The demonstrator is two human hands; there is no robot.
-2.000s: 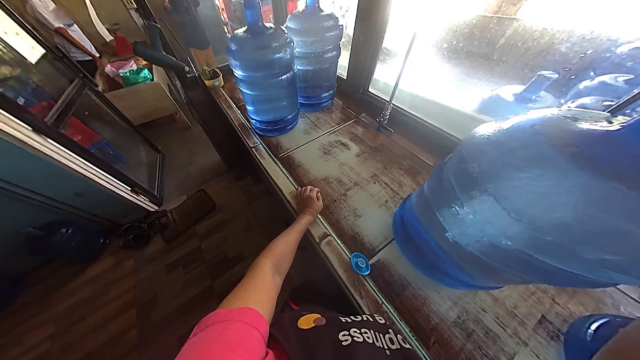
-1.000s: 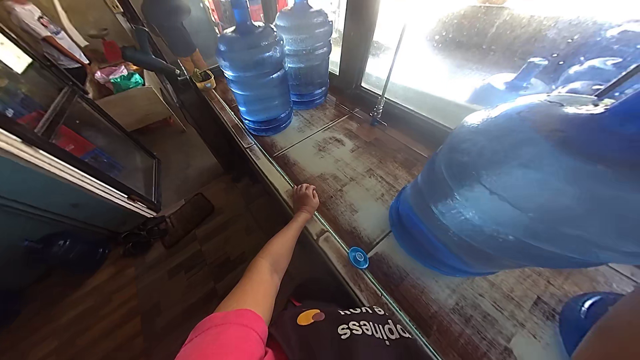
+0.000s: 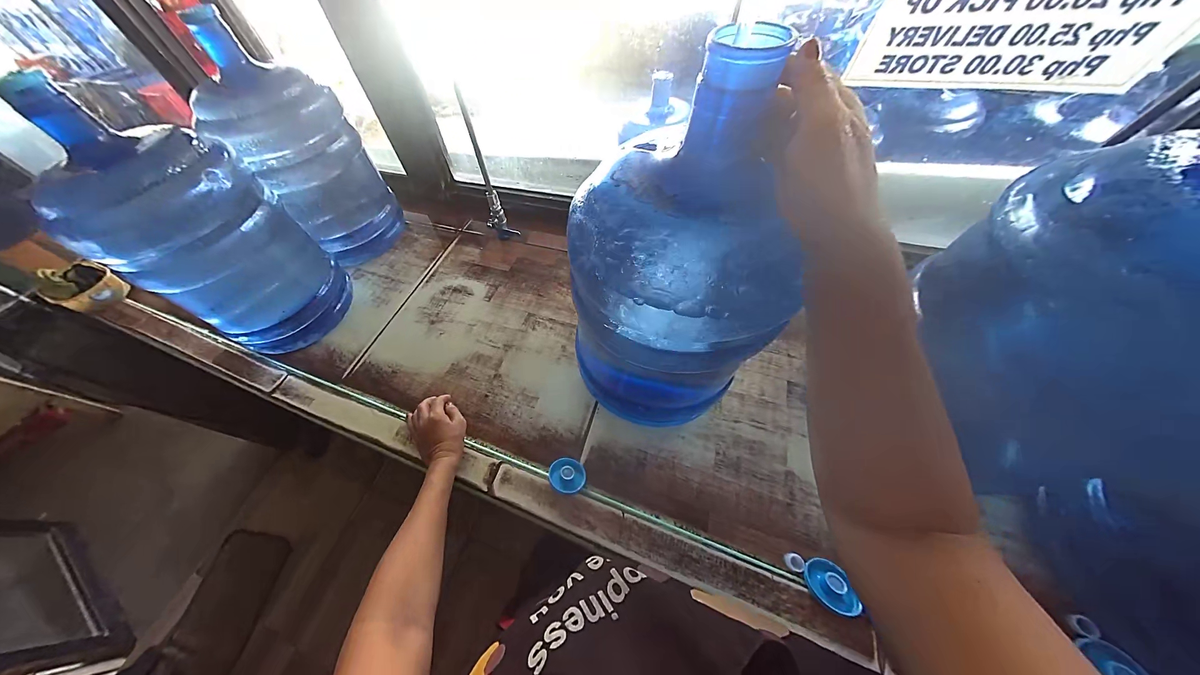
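Observation:
My left hand [image 3: 438, 429] rests on the front edge of the tiled counter, curled, with a blue plastic bottle cap [image 3: 567, 475] to its right. At the upper centre my right hand [image 3: 825, 122] touches the neck of a large blue water jug [image 3: 684, 253], its fingers partly hidden behind the neck. The jug's mouth is uncapped, and a thin stream or tube shows above it. A second large jug [image 3: 1069, 356] stands at the right, partly behind my right forearm. More blue caps [image 3: 832, 587] lie along the front edge, one beside a small white ring.
Two blue water jugs [image 3: 206, 234] stand at the left of the counter [image 3: 487, 319]. A metal rod with a fitting [image 3: 497, 214] stands by the window frame. A small yellowish container [image 3: 82, 285] sits at the far left edge. A price sign [image 3: 1022, 42] hangs on the glass.
The view has swung to the right and up. My right hand is now plainly in view at the neck of a jug. My left hand stays on the counter edge.

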